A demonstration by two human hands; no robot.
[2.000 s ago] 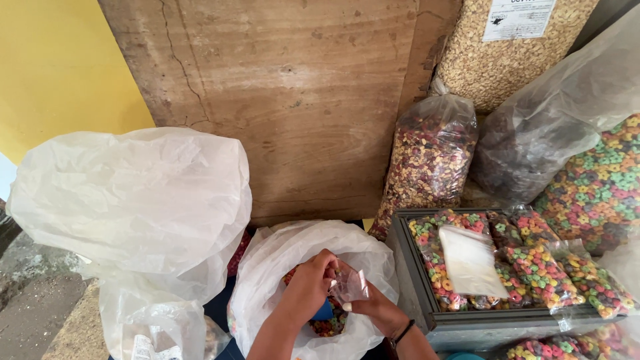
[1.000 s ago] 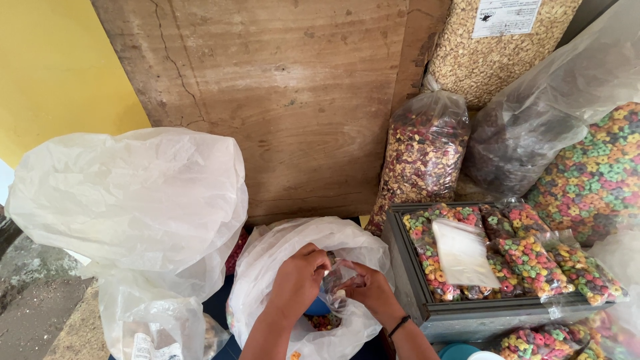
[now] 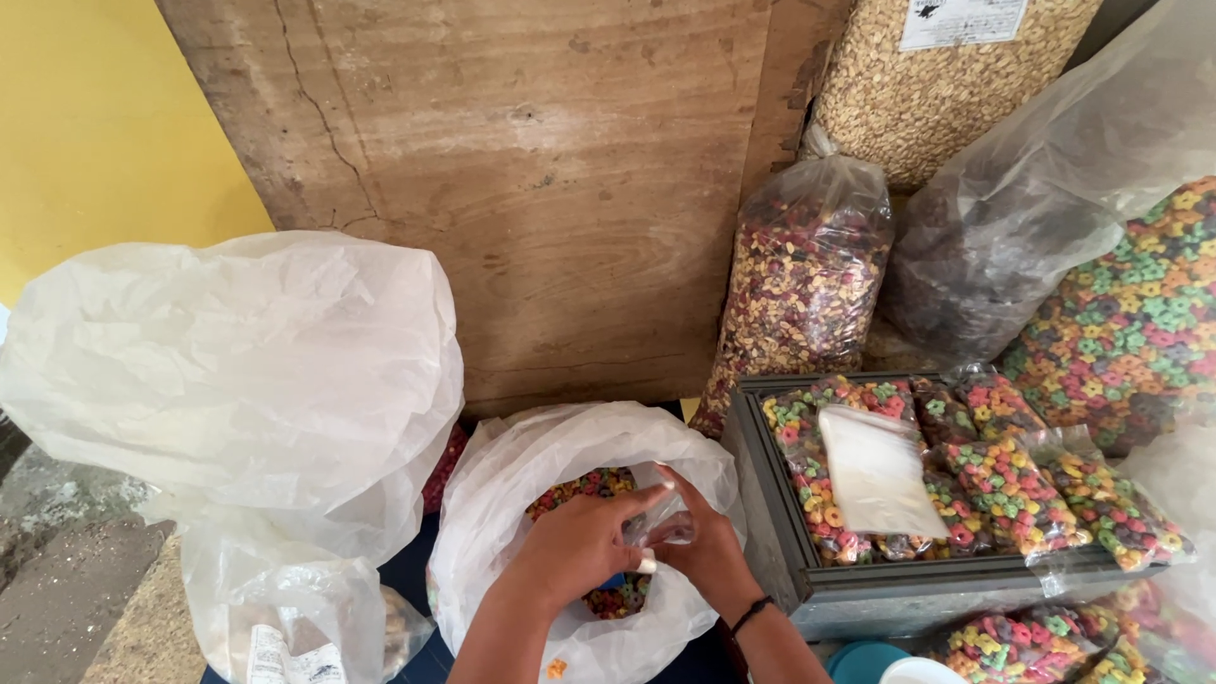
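Note:
Both my hands are over the mouth of a large white plastic sack (image 3: 513, 465) that holds multicoloured ring cereal (image 3: 589, 483). My left hand (image 3: 579, 541) and my right hand (image 3: 698, 541) face each other, thumbs and forefingers close together, around a small clear plastic bag (image 3: 669, 524). The fingers of both hands appear to hold this bag; its contents are hard to see. Partly hidden under my left hand, a blue object (image 3: 613, 581) lies in the sack among the cereal. A black band (image 3: 750, 616) circles my right wrist.
Right of the sack, a grey container (image 3: 807, 579) holds several filled cereal packets (image 3: 1012, 489) and a stack of flat clear bags (image 3: 879, 475). Behind stand bags of flakes (image 3: 807, 266), oats (image 3: 940, 95) and cereal (image 3: 1140, 323). A wooden board (image 3: 532, 190) rises behind; a white plastic bag (image 3: 237, 361) stands left.
Two seconds ago my hands held the clear bag with its film plainly spread to the right; now my fingers are closer around it. An orange piece on the sack's front shows larger in view.

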